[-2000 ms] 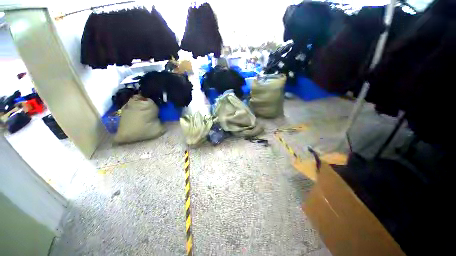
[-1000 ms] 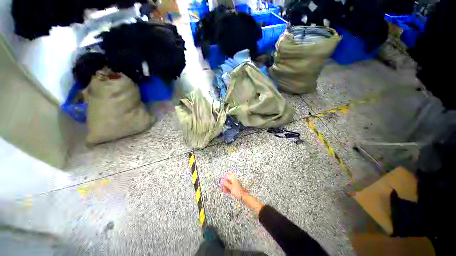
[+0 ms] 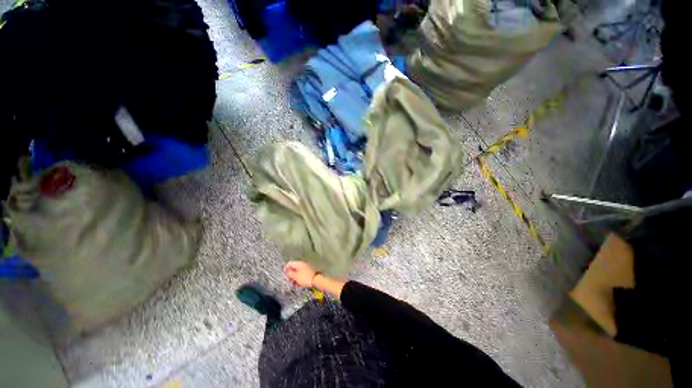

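Two slumped khaki-green woven sacks, one at the left (image 3: 307, 204) and one at the right (image 3: 413, 148), lie on the floor at centre with their sides touching. A stack of light blue cut denim pieces (image 3: 341, 79) with small white labels lies behind and between them. My right hand (image 3: 302, 274) reaches in from the lower right, at the near edge of the left slumped sack. Its fingers look partly curled, but it is too small and blurred to tell whether they grip the cloth. My left hand is not in view.
A full sack (image 3: 106, 246) with a red thing on top stands at left. Another filled sack (image 3: 478, 57) stands at upper right. Black fabric (image 3: 99, 68) is piled at upper left. A dark cord-like thing (image 3: 459, 198), yellow floor tape, a metal stand and a cardboard box (image 3: 607, 284) are at right.
The view has moved closer to the slumped sacks and tilted down. My right hand, over bare floor a second ago, is now at the left slumped sack's edge. More of the denim stack shows.
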